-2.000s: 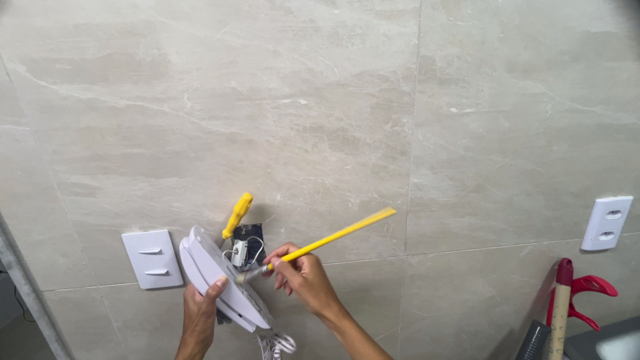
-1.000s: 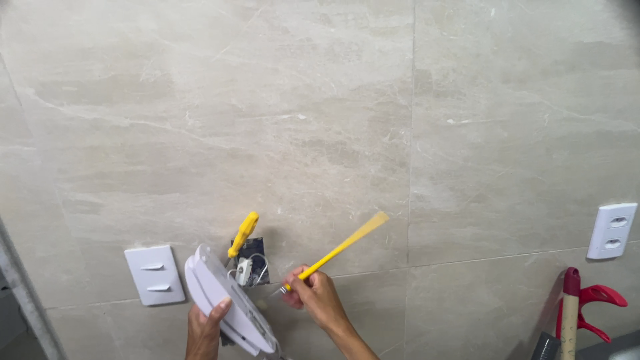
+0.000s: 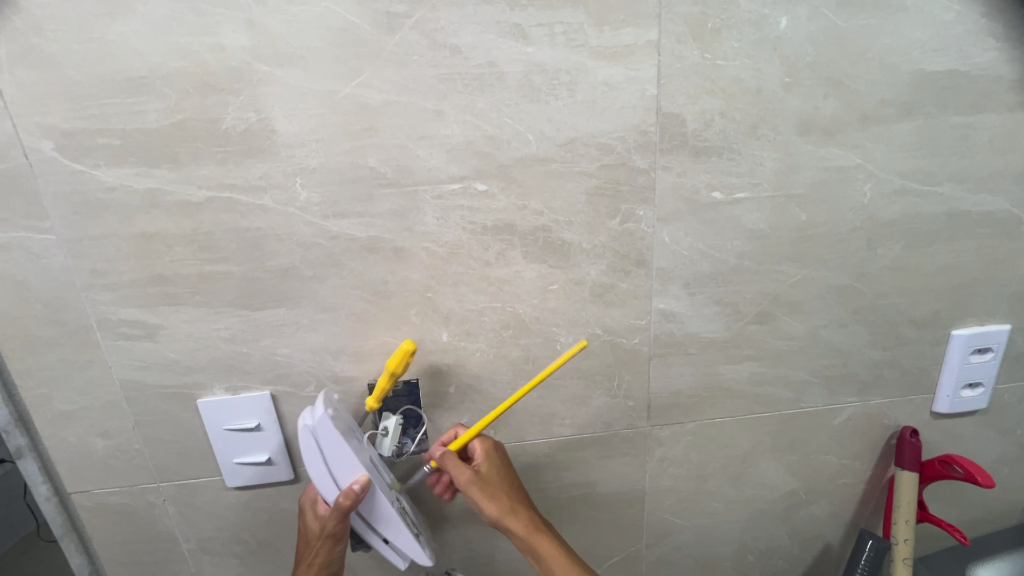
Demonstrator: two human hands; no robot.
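Note:
My left hand [image 3: 326, 524] grips the lower edge of a white rounded plastic device [image 3: 360, 488], tilted with its back turned right. In my right hand [image 3: 480, 476] is a thin brush with a yellow handle [image 3: 520, 404]; its bristle end points at the device's back, and whether it touches is unclear. Behind the device, an open wall box [image 3: 410, 398] shows a white connector module [image 3: 389, 434] and looping white wire. A yellow-handled screwdriver [image 3: 392, 374] leans at the box's upper left, its tip hidden behind the device.
A white two-rocker switch plate [image 3: 246, 438] is on the tiled wall [image 3: 496, 200] to the left. Far right is a white double socket [image 3: 971, 370]. Below it stand a wooden handle with a dark red end [image 3: 904, 496], a red plastic clamp-like piece [image 3: 952, 470] and a dark grey object [image 3: 866, 554].
The brush was at the device's back two seconds ago, farther from it one second ago, and is close to it again now. White cord seen below the device two seconds ago is mostly out of view.

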